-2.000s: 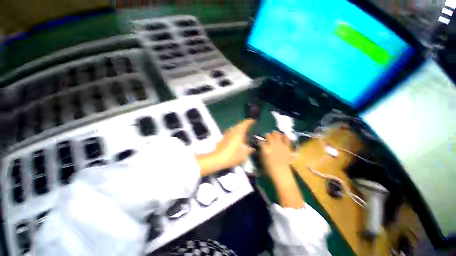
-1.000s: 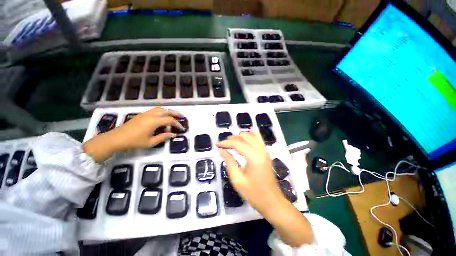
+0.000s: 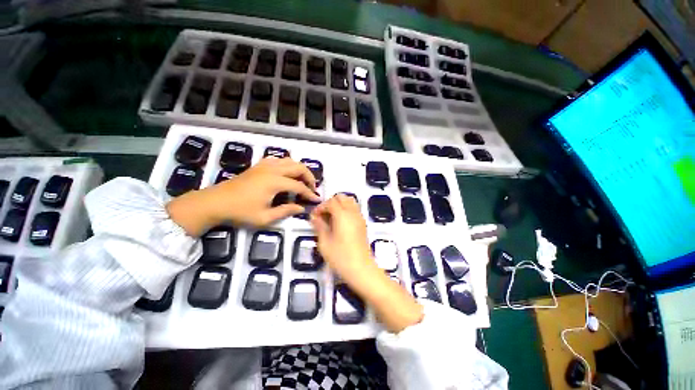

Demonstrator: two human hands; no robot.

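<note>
A large white tray [image 3: 354,337] lies in front of me with rows of black rounded-square units, some with small white labels. My left hand [image 3: 251,194] reaches over its upper middle, fingers curled down over a black unit [image 3: 308,204]. My right hand [image 3: 341,234] is close beside it, its bent fingertips near the left fingertips at the same unit. The fingers hide the contact, so I cannot tell whether either hand grips it. One upper-row pocket right of the hands shows no unit.
Two more filled trays [image 3: 259,128] [image 3: 503,156] lie behind, and another [image 3: 88,171] at the left. At the right are a tangled white cable [image 3: 526,306], a white plug [image 3: 546,250], a loose black unit [image 3: 503,260], a wooden board [image 3: 550,331], a cyan monitor [image 3: 625,145] and a second monitor [image 3: 682,324].
The view has swung from the monitors to the tray. Both hands moved from the cable area to the tray, first apart, now together at its middle.
</note>
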